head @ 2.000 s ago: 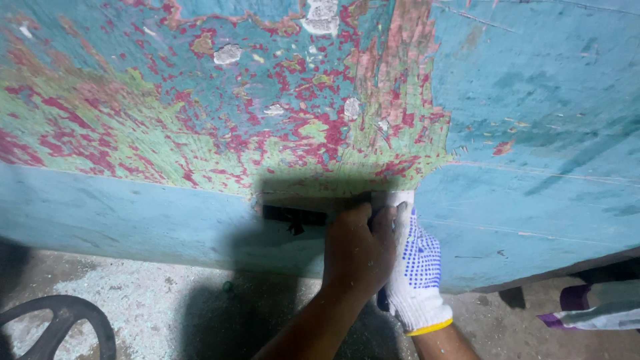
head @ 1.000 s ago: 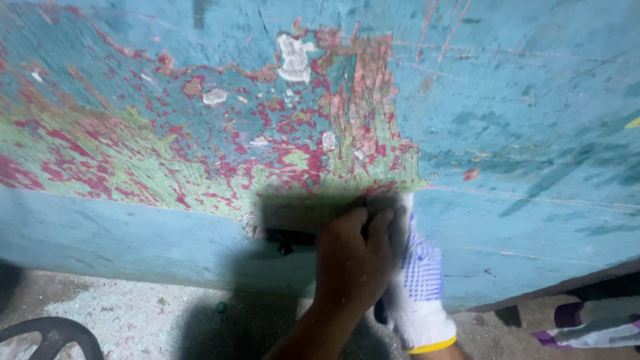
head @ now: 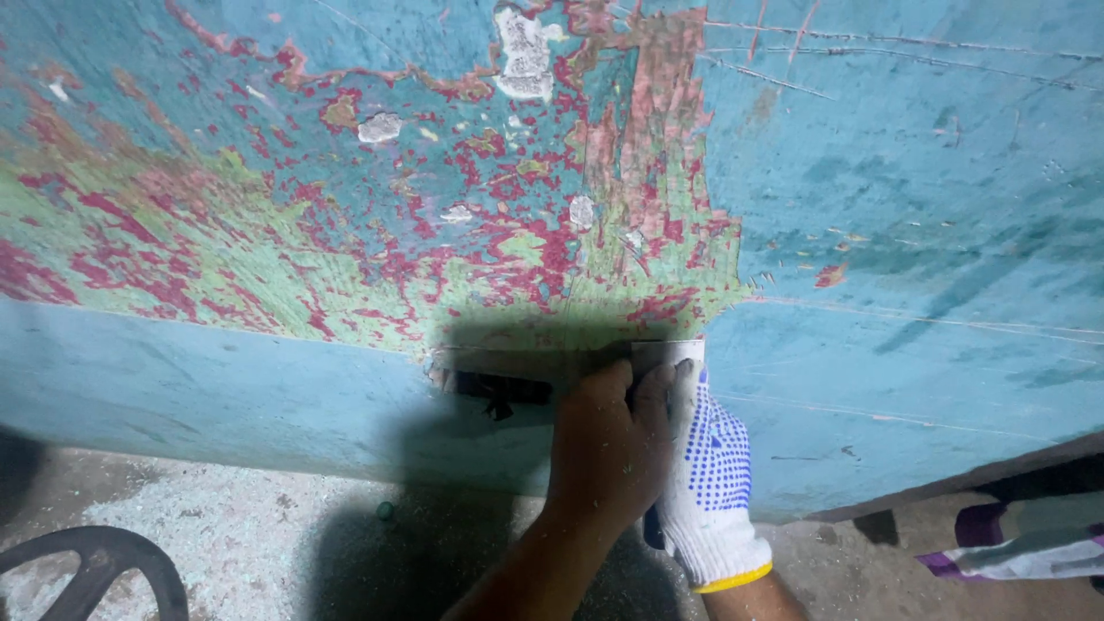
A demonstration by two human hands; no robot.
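Blue paint covers a wall point(head: 871, 207), and a large patch point(head: 517, 250) on it is scraped down to green, red and pinkish layers. My bare left hand point(head: 608, 431) presses its fingers on the flat blade of a metal scraper point(head: 681, 349), whose edge lies against the wall at the lower border of the patch. Beside it on the right, my right hand point(head: 711, 457), in a white knit glove with blue dots, is closed on the same scraper; a dark bit of what looks like its handle shows below the glove. A dark rectangular opening point(head: 509, 386) is left of my hands, partly in shadow.
Pale paint flakes point(head: 216, 517) lie scattered on the concrete floor along the wall's foot. A dark spoked wheel point(head: 112, 552) stands at the lower left, and a small green round thing point(head: 385, 511) lies nearby. White and purple cloth point(head: 1026, 552) is at the lower right.
Both hands stay together on the scraper at the lower edge of the scraped patch. The view has shifted slightly.
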